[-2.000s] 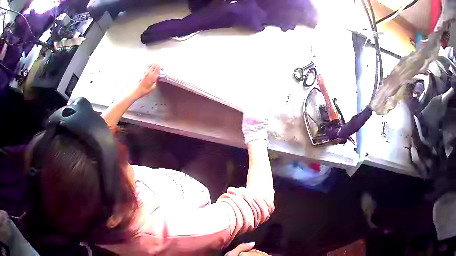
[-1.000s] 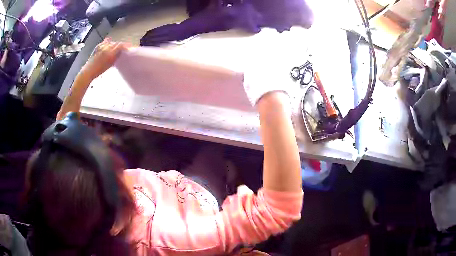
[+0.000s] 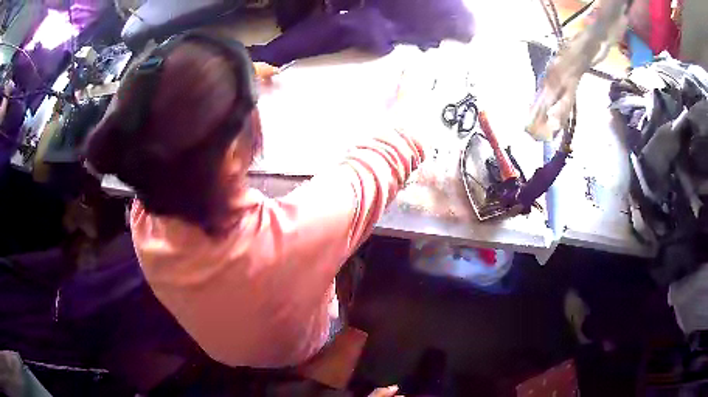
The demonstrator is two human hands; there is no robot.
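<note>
A seated person in a pink top [image 3: 241, 287] leans over the white ironing table [image 3: 458, 227], one bare hand [image 3: 266, 71] near dark purple cloth [image 3: 341, 35]. The person's other hand is lost in glare; the white panel cannot be told from the bright tabletop. The steam iron [image 3: 497, 174] rests on the table, with small scissors [image 3: 460, 115] behind it. A sliver of a hand, seemingly my left hand [image 3: 384, 391], shows at the bottom edge, cut off; its grip is hidden. My right hand is not in view.
A wrapped hose [image 3: 547, 178] rises from the iron. Pale cloth [image 3: 567, 74] hangs over the adjoining table [image 3: 602, 238]. Grey garments [image 3: 668, 147] are heaped at right. A white bag [image 3: 462, 264] lies under the table edge. A brown stool corner [image 3: 341, 358] shows below the person.
The person has leaned forward over the table; the raised white panel is no longer distinguishable. The iron stays put. The hand at the bottom edge shows only slightly.
</note>
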